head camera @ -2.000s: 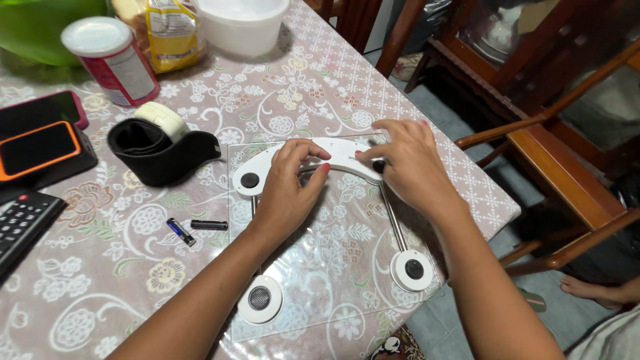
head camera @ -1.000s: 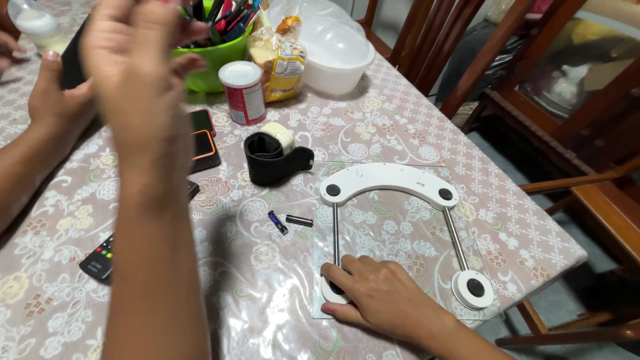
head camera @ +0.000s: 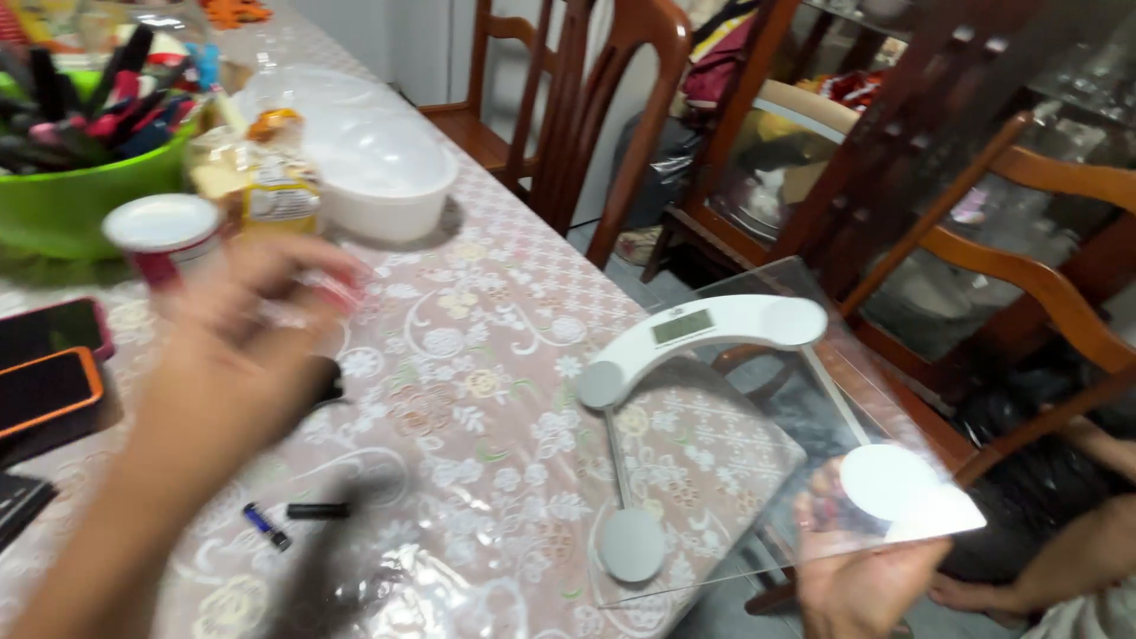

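Note:
My right hand (head camera: 865,559) grips the near right corner of a glass bathroom scale (head camera: 701,426), its fingers showing through the glass. The scale is face up, with a grey display (head camera: 682,327) in its white curved part, and reaches past the table's edge. My left hand (head camera: 257,311) is raised and blurred over the left of the table; whether it holds anything is unclear. Below it lie a blue battery (head camera: 266,526) and a black battery (head camera: 318,511). A black object (head camera: 330,380), mostly hidden behind my left hand, shows beside the wrist.
A green bowl of pens (head camera: 80,200), a red can with a white lid (head camera: 164,226), a yellow food bag (head camera: 280,191) and a white plastic tub (head camera: 386,191) stand at the back left. Phones (head camera: 44,390) lie at the left edge. Wooden chairs (head camera: 1021,248) and a person's bare leg (head camera: 1065,541) are at the right.
The scale was underside up on the table; it is now face up, held by my right hand at the table's edge. My left hand was raised in front of the view and is now lower.

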